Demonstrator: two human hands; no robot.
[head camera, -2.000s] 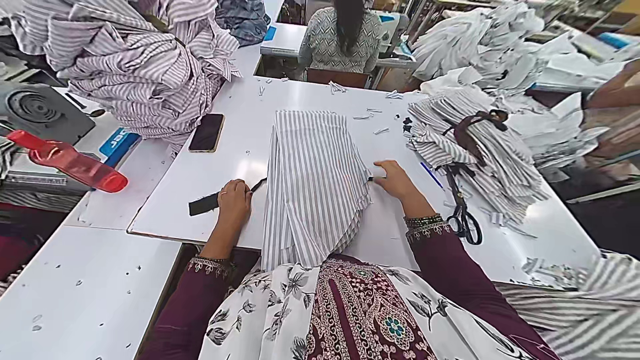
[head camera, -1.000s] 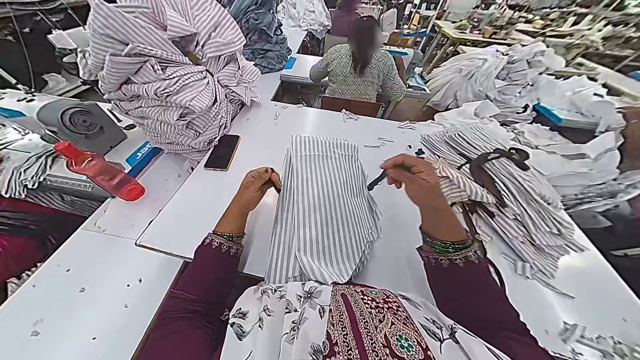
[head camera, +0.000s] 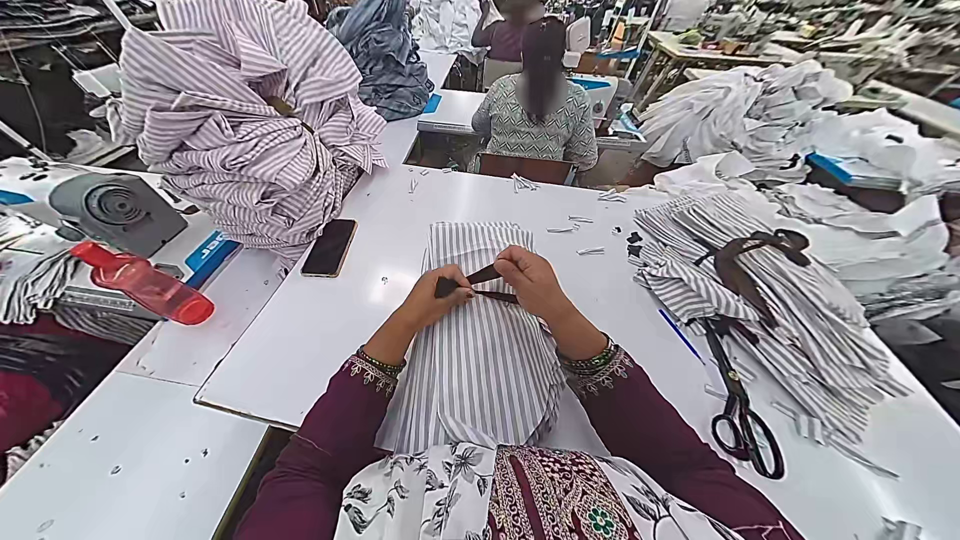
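A stack of grey-and-white striped cut fabric pieces (head camera: 487, 367) lies on the white table in front of me. Over its upper part, my left hand (head camera: 439, 296) grips one part of a dark fabric strip (head camera: 484, 276). My right hand (head camera: 532, 281) pinches the strip on the other side, and it crosses between my fingers above the stripes. Whether the strip passes beneath the stack is hidden. At the right, a second striped bundle (head camera: 780, 300) has a dark brown strip (head camera: 742, 274) knotted around it. Black-handled scissors (head camera: 742, 427) lie beside that bundle, their blades partly under it.
A phone (head camera: 330, 247) lies left of the stack, near a large bundle of striped cloth (head camera: 255, 135). Farther left are a red bottle (head camera: 142, 283) and a sewing machine (head camera: 120, 214). A blue pen (head camera: 681, 335) and fabric scraps (head camera: 591, 250) lie rightward. A person (head camera: 536, 112) sits ahead.
Both hands have come together over the stack from its two sides, bringing the dark strip across its top. Two seconds ago the strip's loose end lay on the table at the left.
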